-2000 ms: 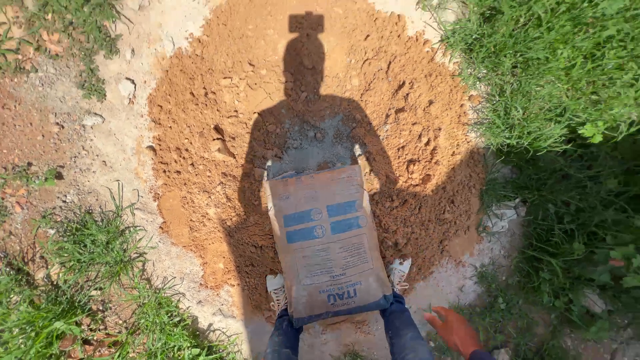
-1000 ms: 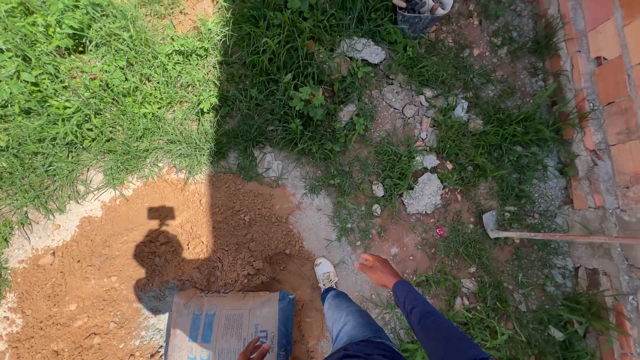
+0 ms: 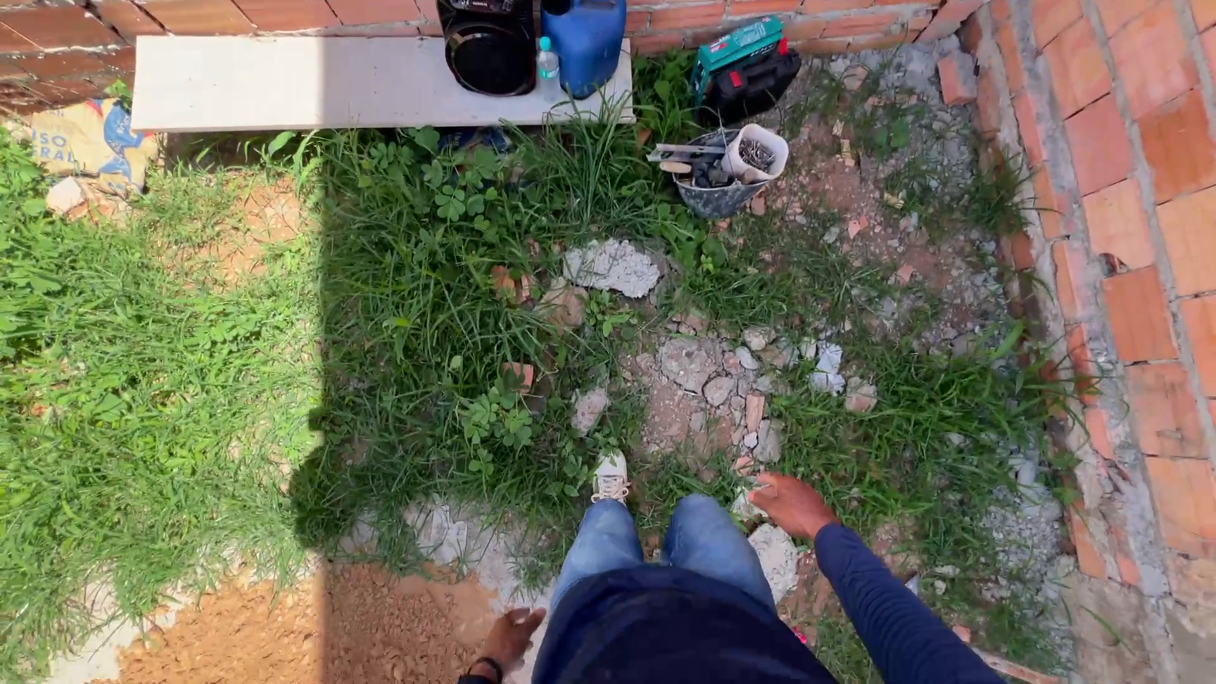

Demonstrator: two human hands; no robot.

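Note:
My right hand (image 3: pixel 794 505), with a dark blue sleeve behind it, hangs over grass and rubble to the right of my knees. It is empty, its fingers loosely curled and apart. My left hand (image 3: pixel 511 638), with a dark band at the wrist, is low beside my hip, over the edge of the sandy soil pile (image 3: pixel 380 627); nothing shows in it. One white shoe (image 3: pixel 611 477) stands on the grass in front of me. Farther ahead is a bucket (image 3: pixel 719 198) holding tools and a white container (image 3: pixel 757 154) of small metal pieces.
A white slab bench (image 3: pixel 285 85) along the brick wall carries a blue jerrycan (image 3: pixel 583 43), a small bottle (image 3: pixel 547 63) and a black speaker (image 3: pixel 489 47). A black tool case (image 3: pixel 750 87) stands beside it. Concrete chunks (image 3: pixel 613 267) lie ahead; a brick wall (image 3: pixel 1130 190) runs along the right.
The view has swung away from the soil pile, and the cement bag seen earlier is out of view. My left hand was at that bag a second ago and is now off it.

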